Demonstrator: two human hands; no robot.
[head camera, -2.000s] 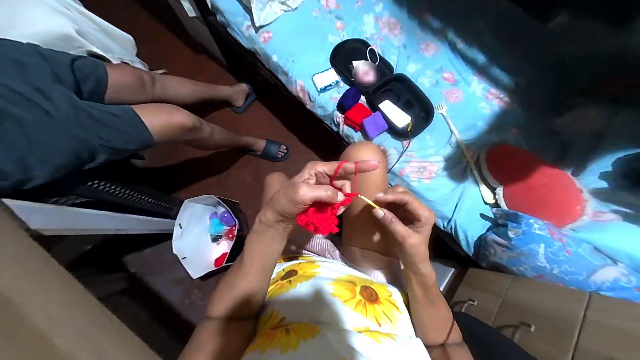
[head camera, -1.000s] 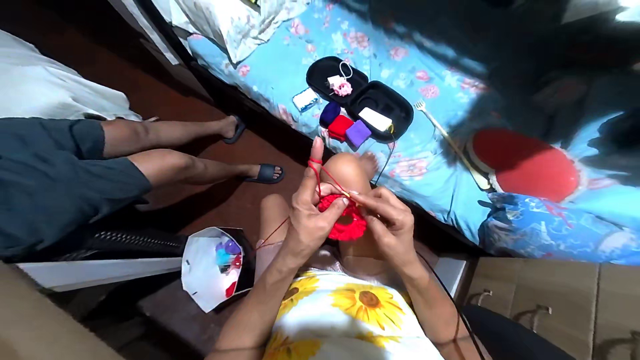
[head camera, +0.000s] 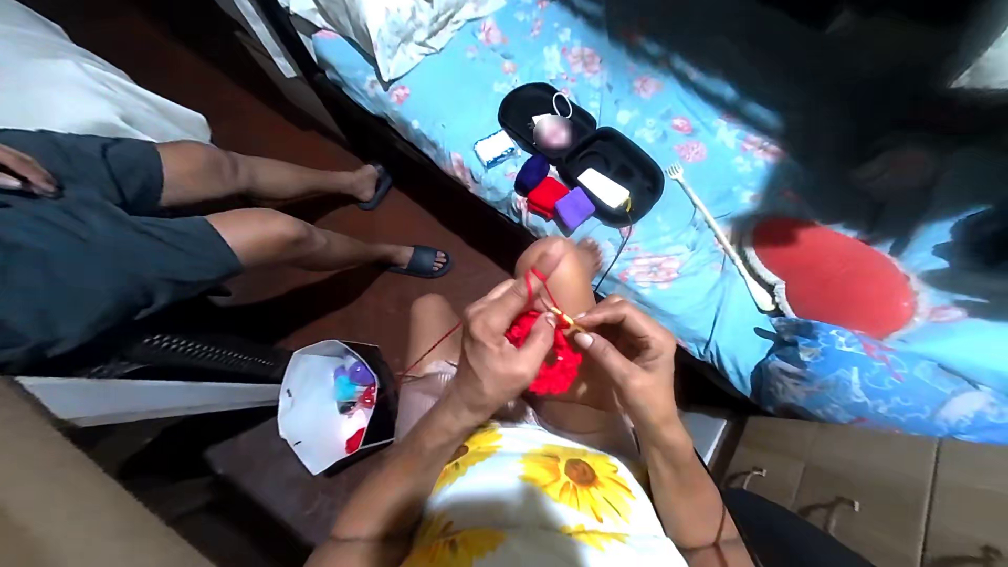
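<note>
My left hand (head camera: 508, 339) pinches a round piece of red crochet work (head camera: 557, 370) between thumb and fingers, with red yarn (head camera: 540, 277) looped over its raised index finger. From that finger the yarn runs down to the yellow crochet hook (head camera: 564, 317), which my right hand (head camera: 628, 346) grips near the upper edge of the work. Another strand of red yarn stretches from behind my left hand toward an open white box (head camera: 315, 405) at the lower left. Inside the box lie purple, teal and red items, too small to name surely.
A seated person's legs (head camera: 268, 236) in dark shorts and slides extend from the left. On the floral bed (head camera: 654, 268) lie an open black case (head camera: 630, 161), red and purple bundles (head camera: 547, 197), a white back scratcher (head camera: 720, 236) and a red round cushion (head camera: 831, 276). A drawer cabinet (head camera: 858, 465) stands lower right.
The hook, which stuck out between my hands two seconds ago, is now at the work's upper edge. My left index finger, upright one second ago, now leans to the right.
</note>
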